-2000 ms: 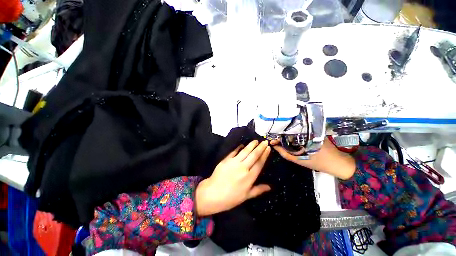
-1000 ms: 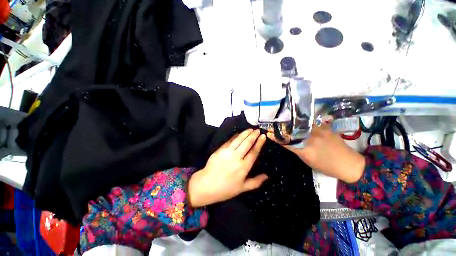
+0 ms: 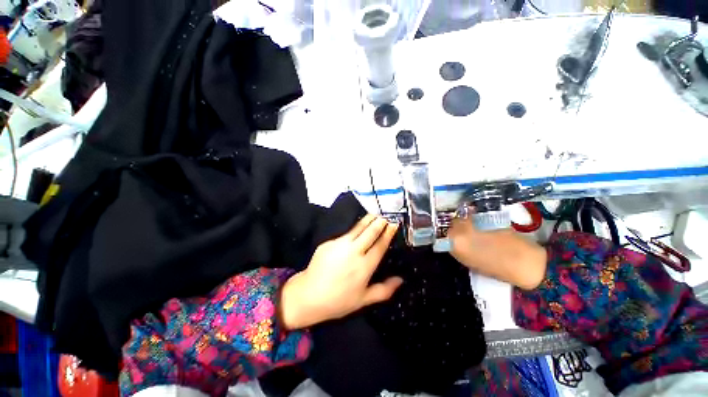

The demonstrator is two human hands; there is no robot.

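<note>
A large black garment (image 3: 194, 225) lies heaped left of the white sewing machine head (image 3: 512, 147). A speckled black section (image 3: 423, 310) lies below the shiny metal needle area (image 3: 420, 203). My left hand (image 3: 338, 275) lies flat on the black cloth, fingertips just left of the needle area, thumb apart; it presses the cloth rather than grasping it. My right hand (image 3: 493, 252) is right of the needle area, fingers bent at the metal parts. Its fingertips are partly hidden, and I cannot tell if they hold anything.
Black-handled scissors (image 3: 594, 217) and a slim red-handled tool (image 3: 660, 252) lie right of my right hand, near a red loop (image 3: 528, 217). A grey ruler strip (image 3: 532, 345) runs along the table front. Blue and red items (image 3: 81, 380) are below left.
The camera view has shifted, moving the machine head leftward in the picture. My right hand has moved from behind the needle area to its right side. My left hand stays on the cloth.
</note>
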